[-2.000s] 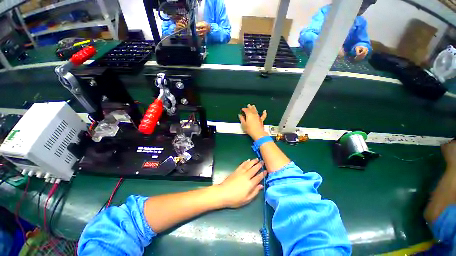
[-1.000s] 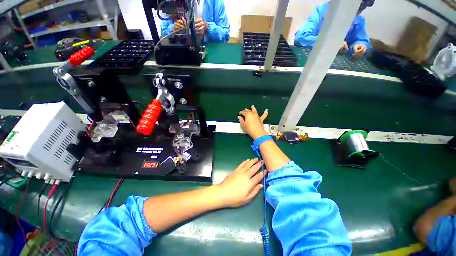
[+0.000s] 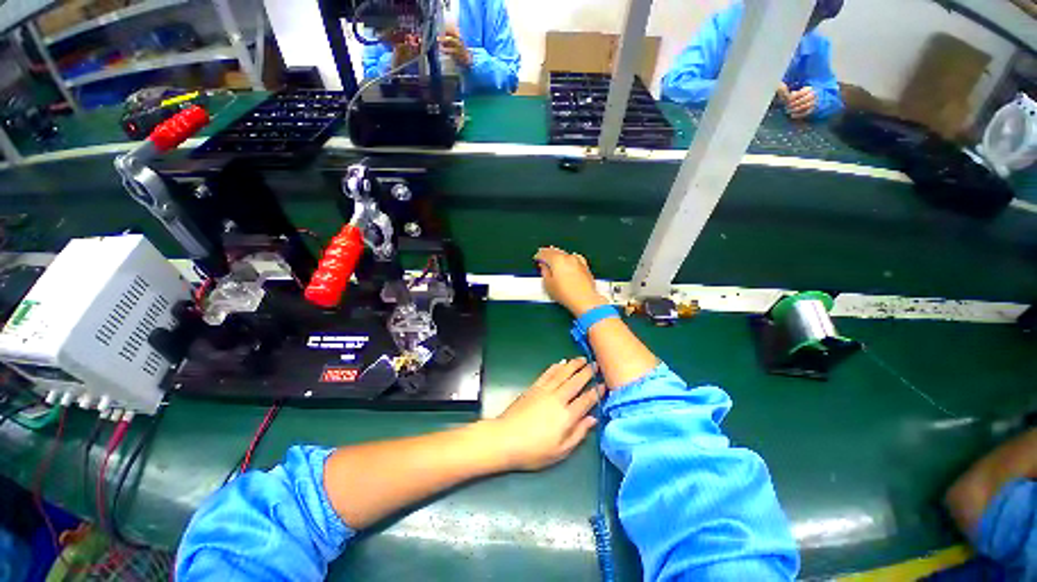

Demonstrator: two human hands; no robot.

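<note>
My left hand (image 3: 548,421) lies palm down on the green bench, fingers slightly apart, holding nothing visible; its fingertips are close to my right forearm. My right hand (image 3: 567,281) is over the pale rail at the green strip, fingers curled, with a blue wrist strap (image 3: 596,323) and coiled cord. Whether its fingers hold anything cannot be told. The black test fixture (image 3: 330,381) stands left of my hands, with two red-handled toggle clamps (image 3: 336,266), clear blocks (image 3: 413,327) and a small lit red display (image 3: 340,375).
A white vented box (image 3: 108,313) with leads stands far left. A small metal fitting (image 3: 662,309) sits at the white post's (image 3: 728,136) foot. A green-edged solder spool (image 3: 803,323) stands right of it. Another person's arm (image 3: 1001,483) is at the right edge. Black trays (image 3: 611,111) and two people are opposite.
My right hand's fingers have gone from spread to curled. My left hand has barely moved. The neighbour's arm at the right edge has moved lower, and the hands of the person opposite at right have shifted.
</note>
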